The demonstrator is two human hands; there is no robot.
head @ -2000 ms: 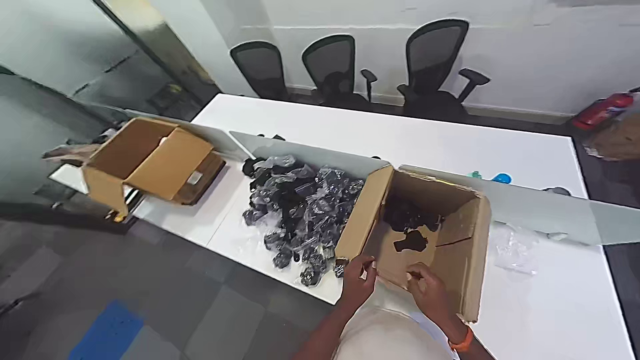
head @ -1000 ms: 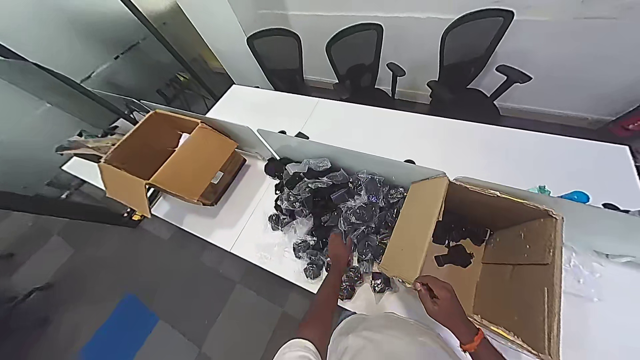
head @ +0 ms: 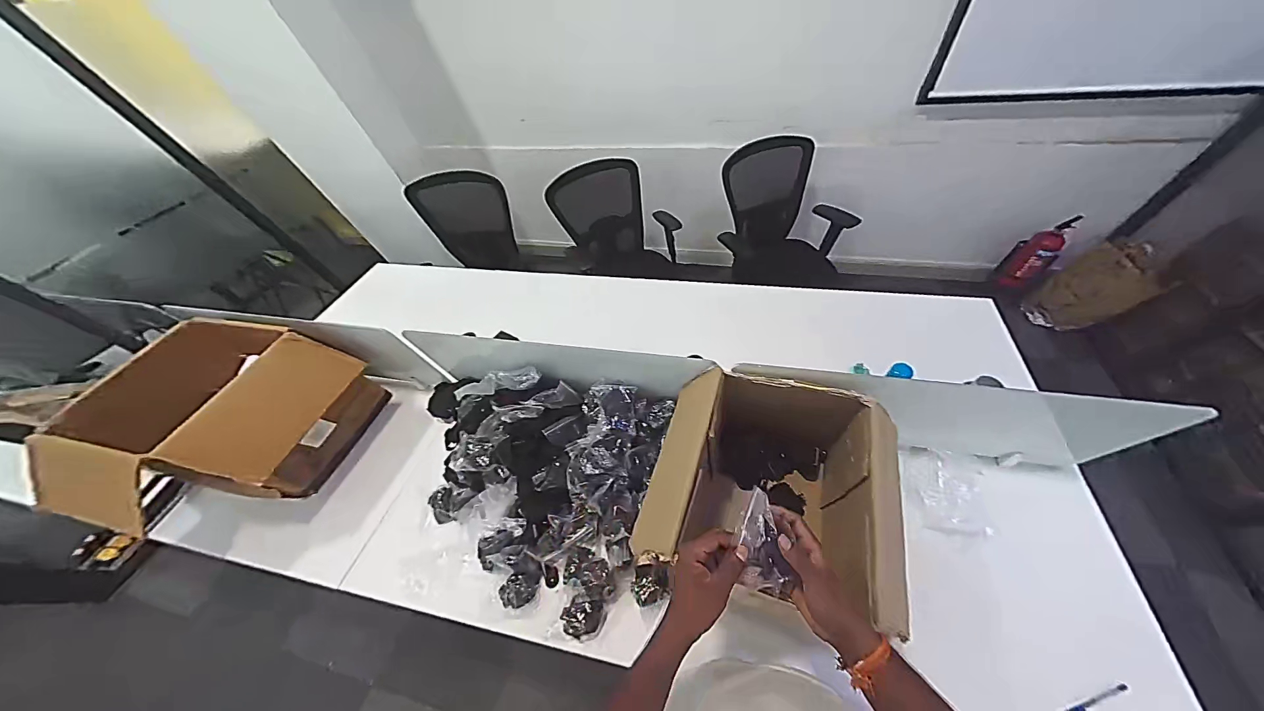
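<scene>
Between both hands is a clear plastic bag (head: 758, 538) with something dark inside, held over the near edge of an open cardboard box (head: 681, 464). The fingertips of my left hand (head: 709, 571) pinch the bag's left edge. My right hand (head: 812, 568) is closed around its right side. Dark items (head: 760, 459) lie at the bottom of the box; their kind is unclear. Left of the box spreads a heap of black items in clear plastic bags (head: 553, 464) on the white table (head: 395, 513).
Another open cardboard box (head: 262, 410) stands at the table's left end. Low frosted dividers (head: 583, 360) run behind the heap and box. Loose clear plastic (head: 948, 494) lies to the right, a pen (head: 1098, 697) near the front right. Mesh chairs (head: 770, 197) stand beyond the table.
My left hand has moved from the heap to the box's near edge, and a plastic bag is now between both hands. My right hand has left the box flap. The view has shifted.
</scene>
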